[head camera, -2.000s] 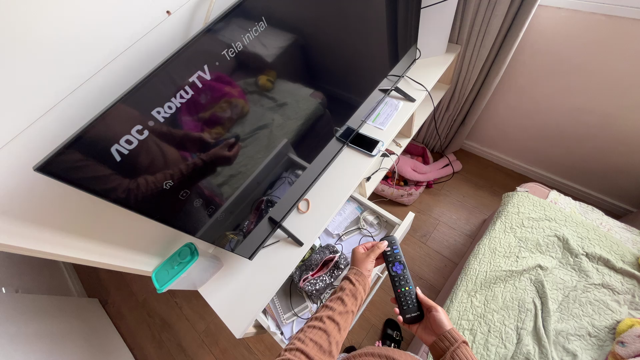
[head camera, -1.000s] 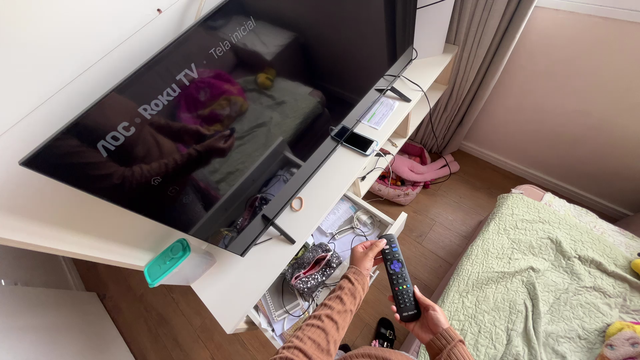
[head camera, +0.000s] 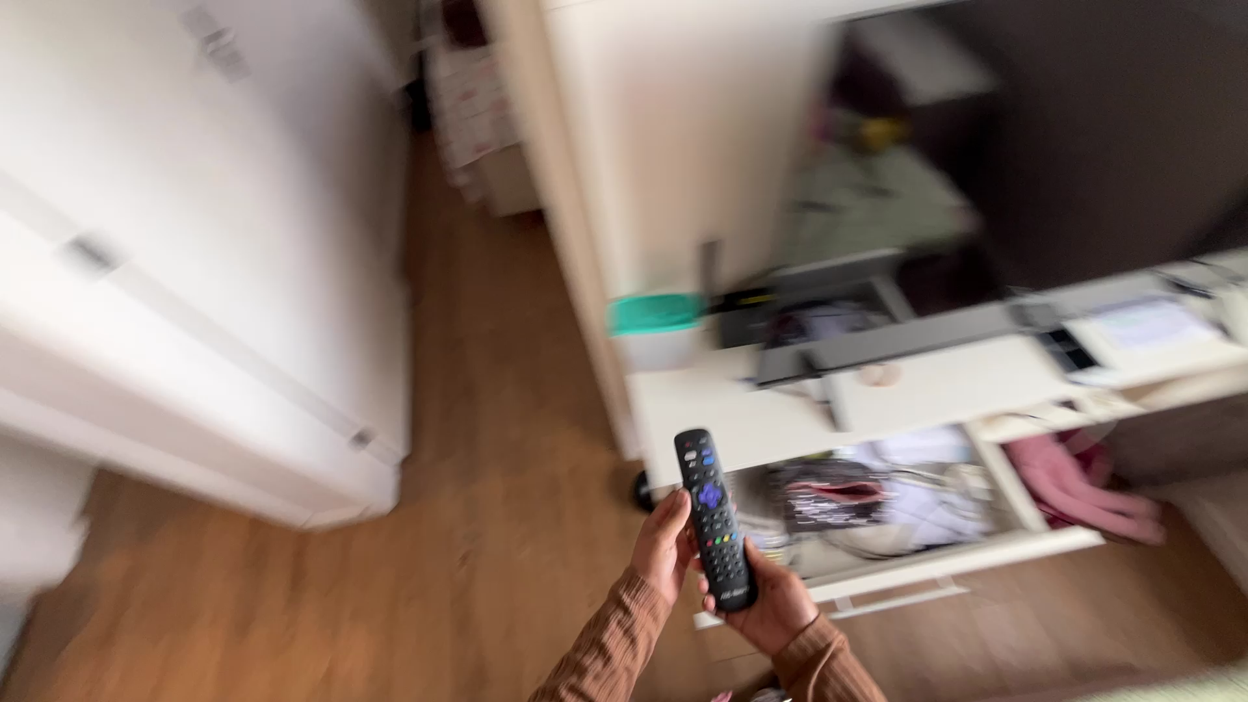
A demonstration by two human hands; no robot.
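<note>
A black TV remote control point(head camera: 717, 526) with a purple direction pad is held upright between both hands. My left hand point(head camera: 666, 546) grips its left side, the thumb near its upper half. At its lower right end, my right hand point(head camera: 773, 597) holds it with the fingers partly hidden behind. Just beyond the hands is an open white drawer point(head camera: 1048, 541), holding a sequined pouch point(head camera: 834, 492), cables and papers. Above it, a flat-screen TV point(head camera: 1102, 146) stands on the white TV cabinet point(head camera: 721, 419), its dark screen reflecting the room.
A container with a teal lid point(head camera: 655, 314) stands at the cabinet's left end; a smartphone point(head camera: 1068, 353) lies farther right. Pink fabric point(head camera: 1082, 487) is beside the drawer. A white wardrobe point(head camera: 244, 244) rises at left over the wooden floor point(head camera: 487, 546). The surroundings are motion-blurred.
The view has swung far to the left, bringing the wardrobe in. Both hands still hold the remote. The TV's start-screen text, seen earlier, is not visible in this view.
</note>
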